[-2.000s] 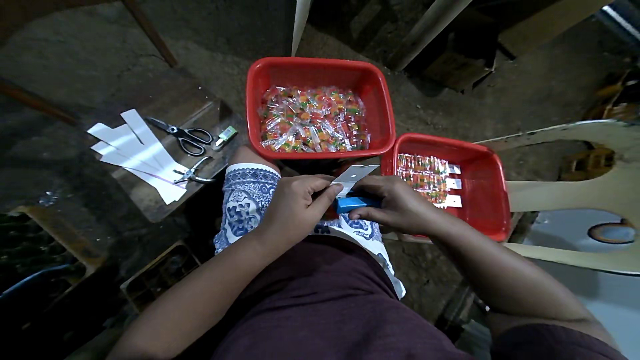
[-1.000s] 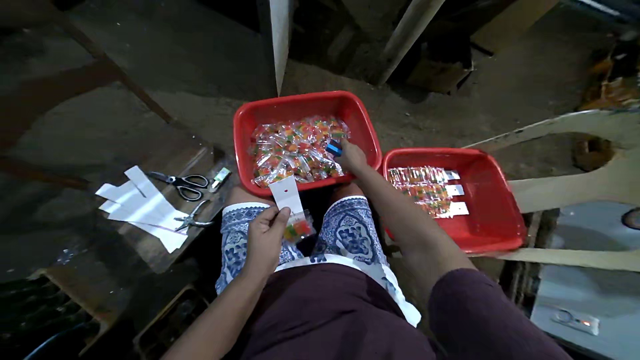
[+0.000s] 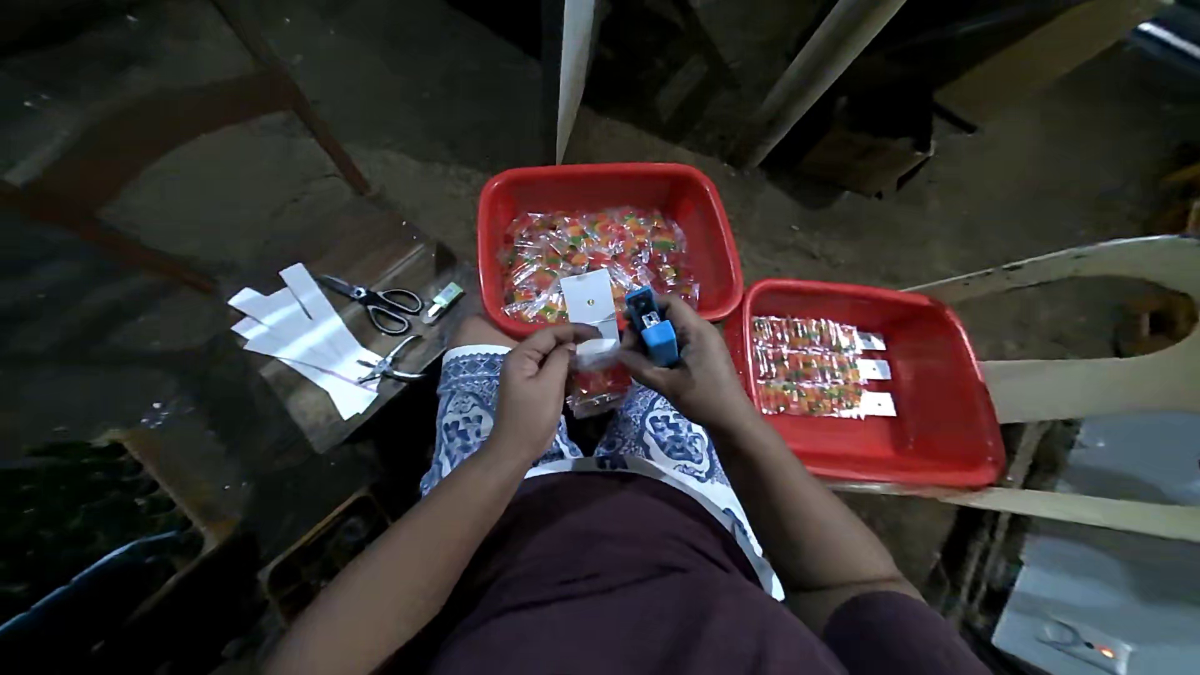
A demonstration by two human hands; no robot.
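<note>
My left hand [image 3: 542, 370] pinches a white card strip [image 3: 591, 298] with a hole near its top, along with the clear top of a small plastic packet. A packet with red contents [image 3: 598, 386] hangs below the card over my lap. In my right hand [image 3: 692, 361] is a blue stapler [image 3: 653, 328], its jaws apart, just right of the card. The right fingertips are close to the packet's top edge; whether they touch it is unclear. Behind the hands, a red plastic basin [image 3: 600, 173] holds many clear packets of colourful sweets [image 3: 600, 244].
At right, another red basin [image 3: 937, 375] holds rows of packets on white cards [image 3: 811, 366]. A low wooden board [image 3: 323, 417] at left bears white card strips [image 3: 305, 337], scissors [image 3: 375, 300], pliers [image 3: 389, 366] and a small green-and-white box [image 3: 443, 302]. A pale chair [image 3: 1050, 384] stands far right.
My right hand has come back from the large basin toward my left hand, with the blue stapler in it. My left hand has moved up with the card and packet.
</note>
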